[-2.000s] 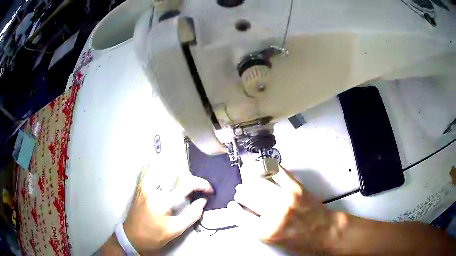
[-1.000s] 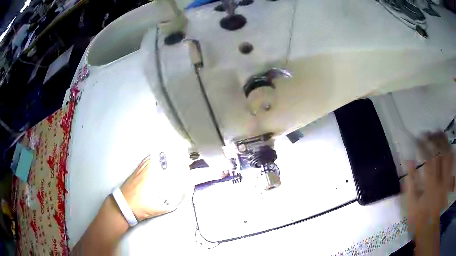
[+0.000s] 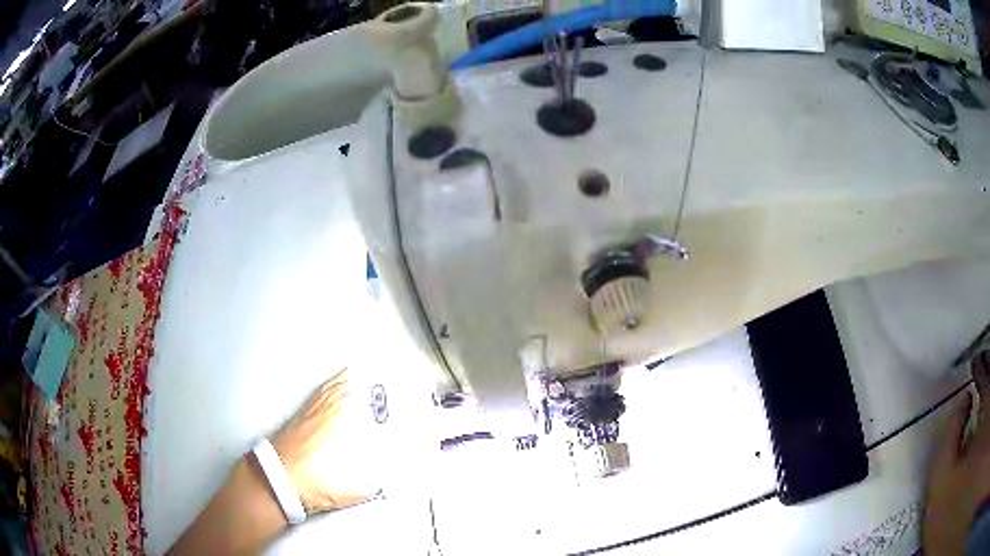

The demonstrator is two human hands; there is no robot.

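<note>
The white sewing machine head [image 3: 467, 293] stands over the bed. Its presser foot and needle area [image 3: 532, 424] is partly lost in glare. A thin dark strip, perhaps the fabric's edge, [image 3: 467, 441] shows just left of the foot. My left hand [image 3: 326, 451], with a white wristband, lies on the table left of the foot; its fingers are washed out by the light, so a hold cannot be made out. My right hand [image 3: 957, 467] is at the far right edge, cut off by the picture; whether it holds anything cannot be told.
A black phone [image 3: 809, 396] lies right of the needle, partly under the arm. A dark cord-like line runs along the bed's front. Red-patterned covering [image 3: 103, 413] lines the left table edge. A control panel [image 3: 923, 22] and blue tube [image 3: 565, 33] are at the top.
The dark fabric between my hands has gone from in front of the foot, leaving a thin strip. My left hand has moved left, my right hand far right. The view has shifted, showing more machine top.
</note>
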